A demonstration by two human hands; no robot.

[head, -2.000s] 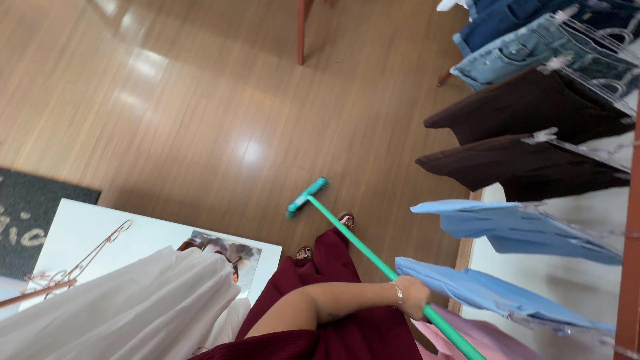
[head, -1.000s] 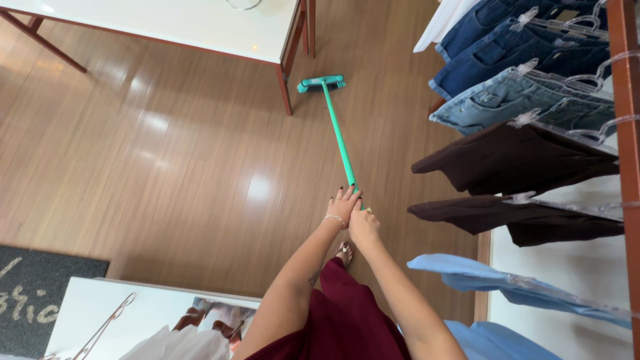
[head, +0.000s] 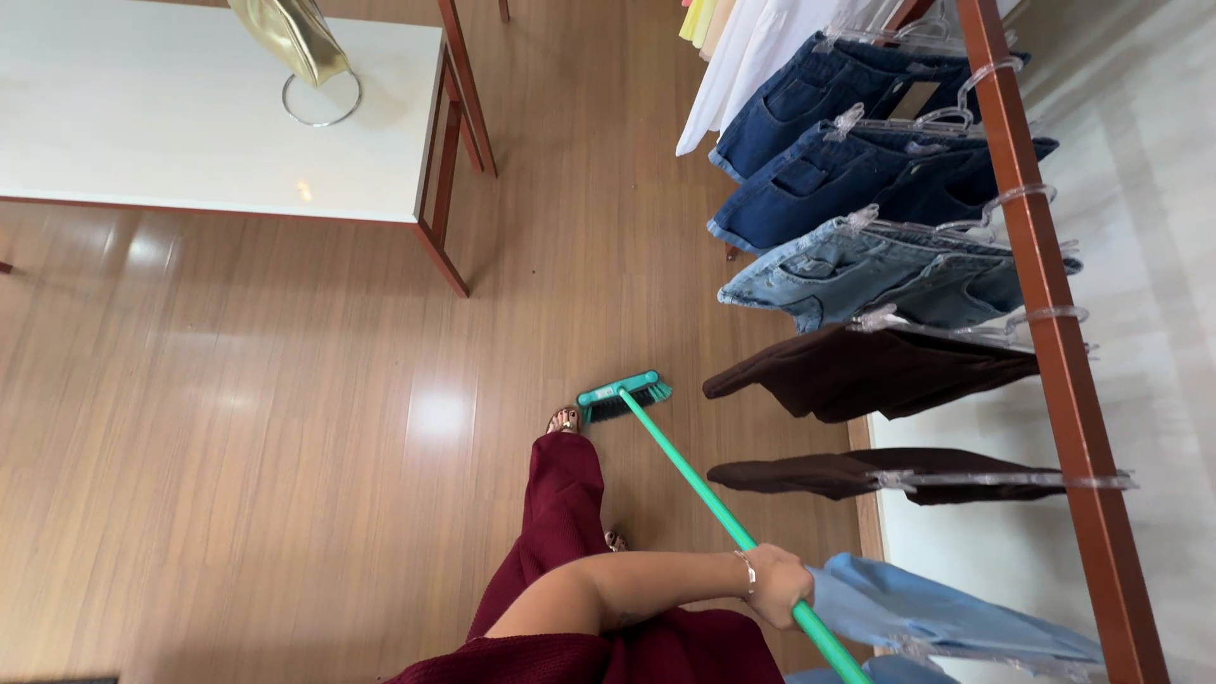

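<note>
My left hand (head: 779, 584), with a bracelet at its wrist, is closed around the green handle of a push broom (head: 686, 472) at lower right. The handle slants up and left to a teal broom head (head: 624, 394) with dark and green bristles, which rests on the wood floor (head: 332, 399) right beside my sandalled foot (head: 563, 419). The lower end of the handle runs out of the frame. My right hand is not in view.
A white-topped table (head: 218, 142) with reddish-brown legs stands upper left, bearing a gold bag (head: 304, 47). On the right, a reddish-brown rail (head: 1054, 332) holds denim garments (head: 883, 266), dark brown garments (head: 883, 370) and light blue ones (head: 940, 603) over the floor's edge.
One second ago both hands were on the handle; now the right hand is out of view. The broom head has moved from near a table leg to beside my foot. The view has shifted.
</note>
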